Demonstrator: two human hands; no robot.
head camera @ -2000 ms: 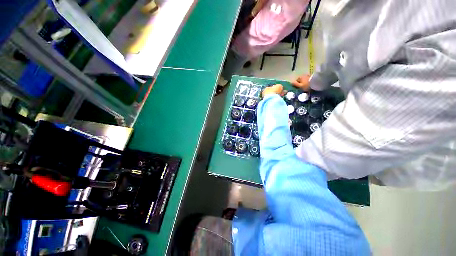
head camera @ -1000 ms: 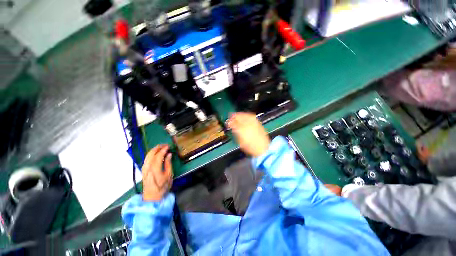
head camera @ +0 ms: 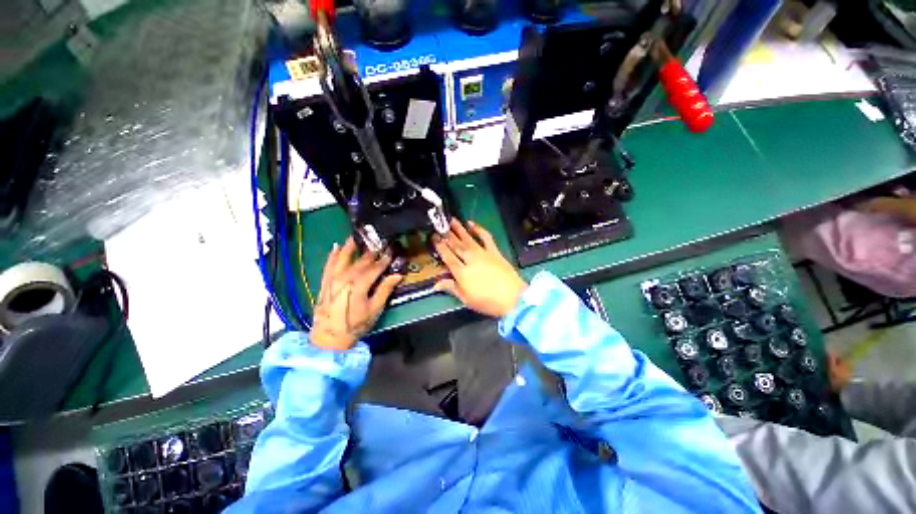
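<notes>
My left hand (head camera: 352, 293) and my right hand (head camera: 480, 269) are on either side of the left test fixture's (head camera: 402, 206) front part. Their fingertips touch it near the two pale-tipped metal fittings. A small dark piece (head camera: 400, 265) shows between my hands over the tan-brown base strip; whether my fingers grip it is unclear. The left fixture's lever has a red grip (head camera: 321, 8), cut by the top edge. The right test fixture (head camera: 567, 201) stands beside it, untouched, with its red toggle clamp handle (head camera: 686, 95) tilted out to the right.
A blue tester (head camera: 482, 95) stands behind the fixtures. Blue and yellow tubes (head camera: 286, 216), a record sheet (head camera: 191, 291) and a tape dispenser (head camera: 40, 346) are at left. Blister trays of round black parts are at lower left (head camera: 186, 462) and right (head camera: 728, 341). Another person's grey sleeve (head camera: 804, 457) is at right.
My right hand has left the right-side tray and come to the left fixture. My left hand has moved from beside the fixture onto it. The view has turned left to the bench.
</notes>
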